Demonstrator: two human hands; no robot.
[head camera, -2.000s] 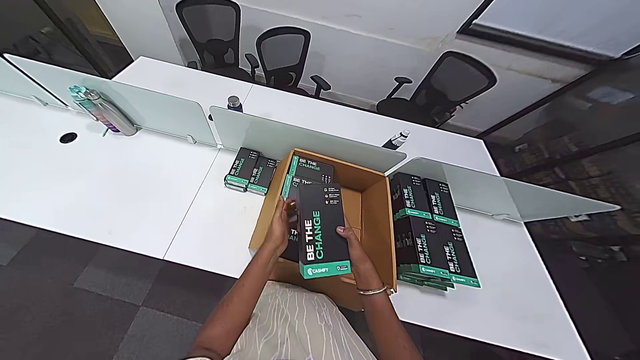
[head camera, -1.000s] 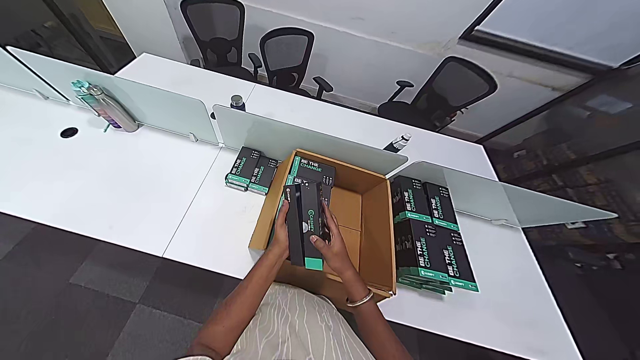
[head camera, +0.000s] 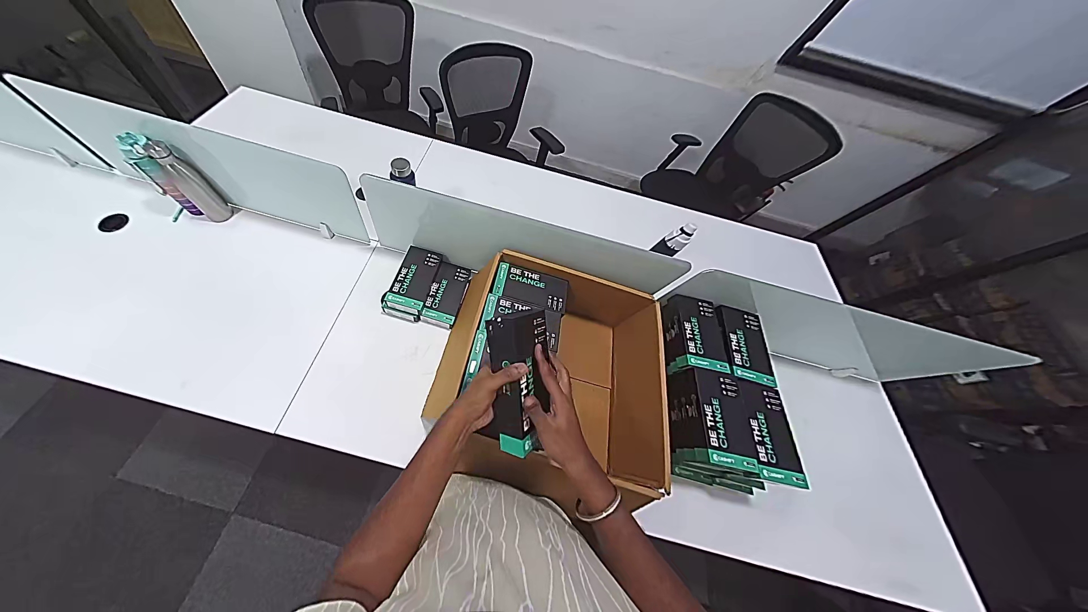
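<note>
Over an open cardboard carton (head camera: 637, 408), my left hand (head camera: 486, 398) and my right hand (head camera: 557, 416) hold a black and green box (head camera: 510, 340) between them, tilted on edge. My left fingers grip its left side and my right fingers lie along its right side. Similar black boxes (head camera: 534, 285) lie along the carton's left side, partly hidden by the held one. The carton's right part shows its bare bottom. Stacks of the same boxes (head camera: 722, 416) stand right of the carton, and a smaller group (head camera: 412, 276) stands to its left.
Frosted glass dividers (head camera: 510, 234) run behind the carton along the white desk (head camera: 331, 365). Metal and teal bottles (head camera: 191, 183) stand at the left divider. Two more bottles, one dark (head camera: 402, 170) and one black and white (head camera: 674, 240), stand beyond the dividers, with mesh chairs (head camera: 484, 93) behind.
The box in my hands has turned: its wide printed face showed two seconds ago, and now it is tilted with a narrow side showing. The stacks beside the carton look the same.
</note>
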